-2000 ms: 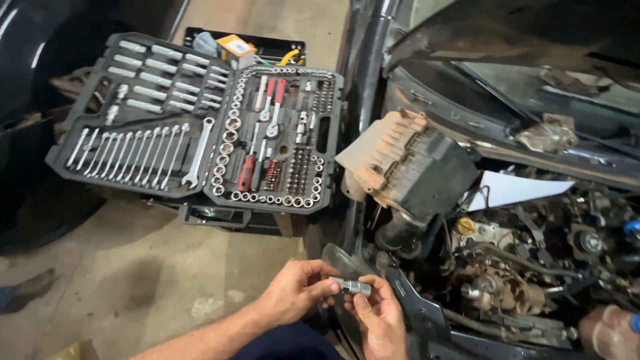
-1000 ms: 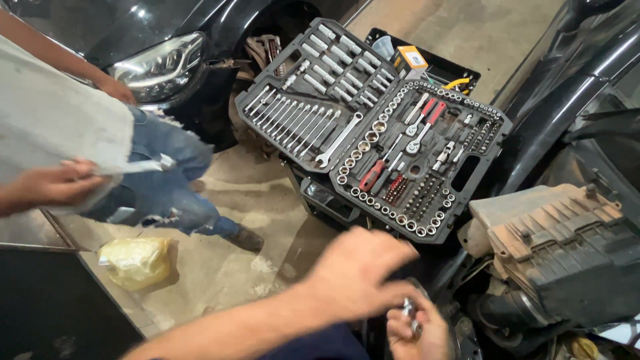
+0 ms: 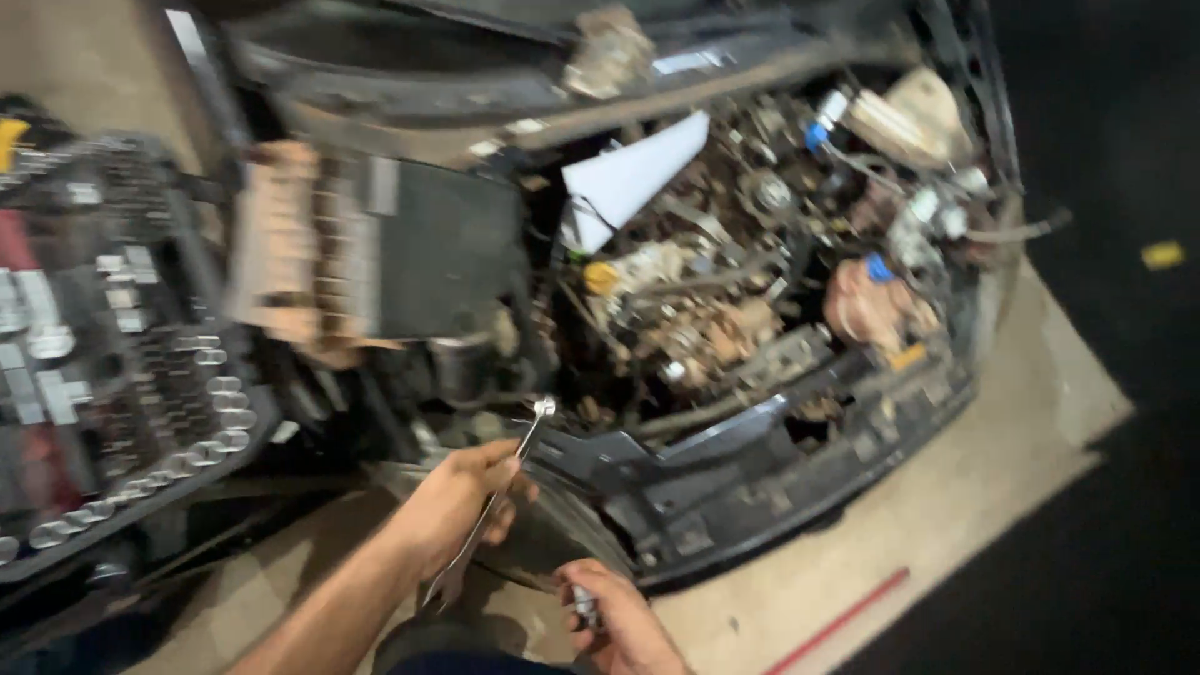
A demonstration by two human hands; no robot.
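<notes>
A long, thin metal wrench (image 3: pixel 536 427) is gripped in my left hand (image 3: pixel 469 506), its ring-like head pointing up toward the front edge of the engine bay. My right hand (image 3: pixel 614 614), lower and to the right, has its fingers closed around a small metal socket piece (image 3: pixel 585 607). The two hands are apart. Beyond them lies the open engine bay with a dirty engine (image 3: pixel 722 328). Blur hides the finer detail of the wrench and the socket piece.
At the left is a socket set case (image 3: pixel 253 436) with sockets and ratchets. A dusty air filter housing (image 3: pixel 441 253) sits beside the engine. A white sheet (image 3: pixel 637 183) rests on the engine bay. A coolant reservoir (image 3: pixel 867 305) is at its right; a red rod (image 3: pixel 844 619) lies on the floor.
My left hand, without a wrench two seconds ago, now holds one. The small metal piece remains in my right hand. The view has swung right, and the other person is out of it.
</notes>
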